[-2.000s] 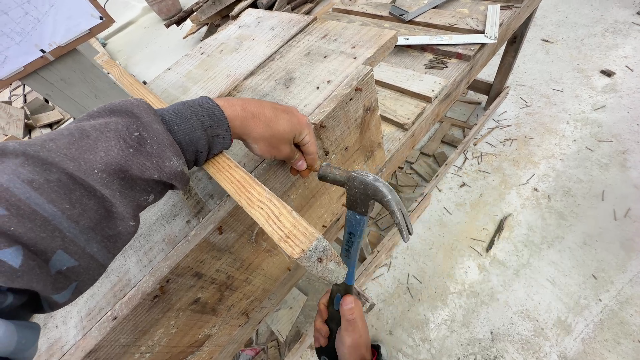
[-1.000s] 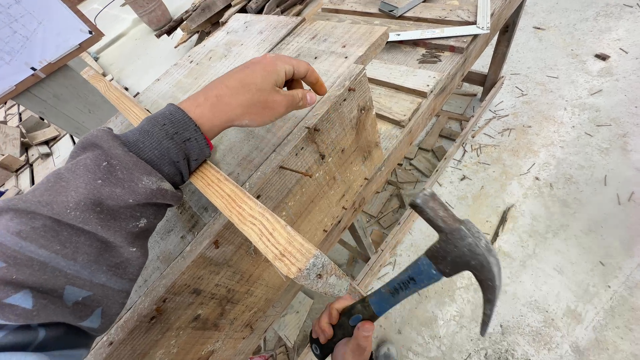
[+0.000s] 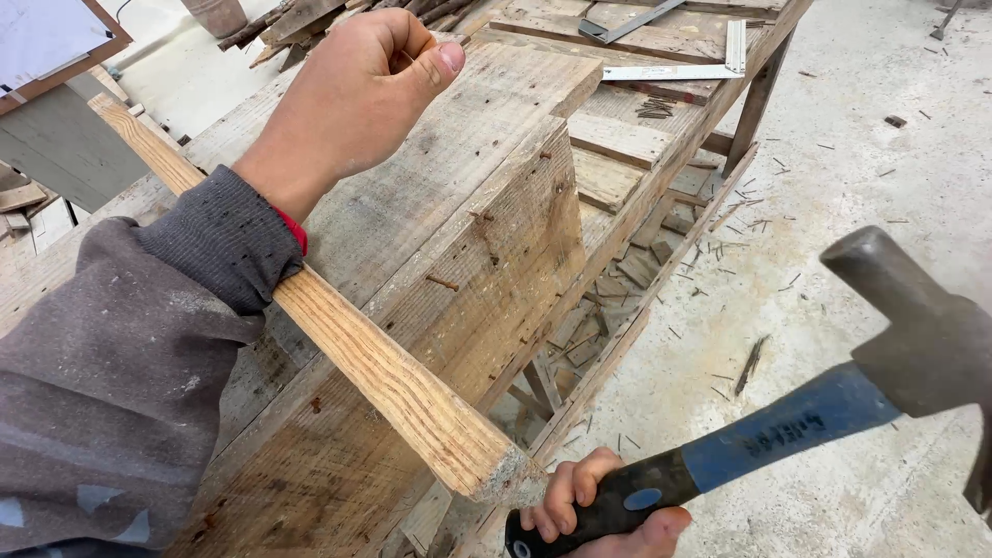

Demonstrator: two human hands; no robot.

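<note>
My left hand (image 3: 356,101) is raised over the wide weathered boards (image 3: 465,116), thumb against curled fingers; whether something small is pinched there cannot be told. In my right hand (image 3: 597,504) is the black and blue handle of a claw hammer (image 3: 775,426), its steel head to the right over the floor. A narrow wooden batten (image 3: 387,372) runs diagonally across the boards beneath my left sleeve, its cement-crusted end close to my right hand. Several nails stick out of the upright edge plank (image 3: 496,271), among them a rusty nail (image 3: 442,283).
Behind the boards stands a slatted wooden workbench (image 3: 620,139), with a metal square (image 3: 674,72), a sliding bevel (image 3: 628,23) and a pile of nails (image 3: 656,107). Scrap wood (image 3: 310,23) lies behind. Loose nails are scattered over the concrete floor (image 3: 852,178). A clipboard (image 3: 62,46) is at upper left.
My left hand has lifted away from the nailed plank edge. The hammer, whose head was beside my left fingers two seconds ago, has swung away to the right in my right hand.
</note>
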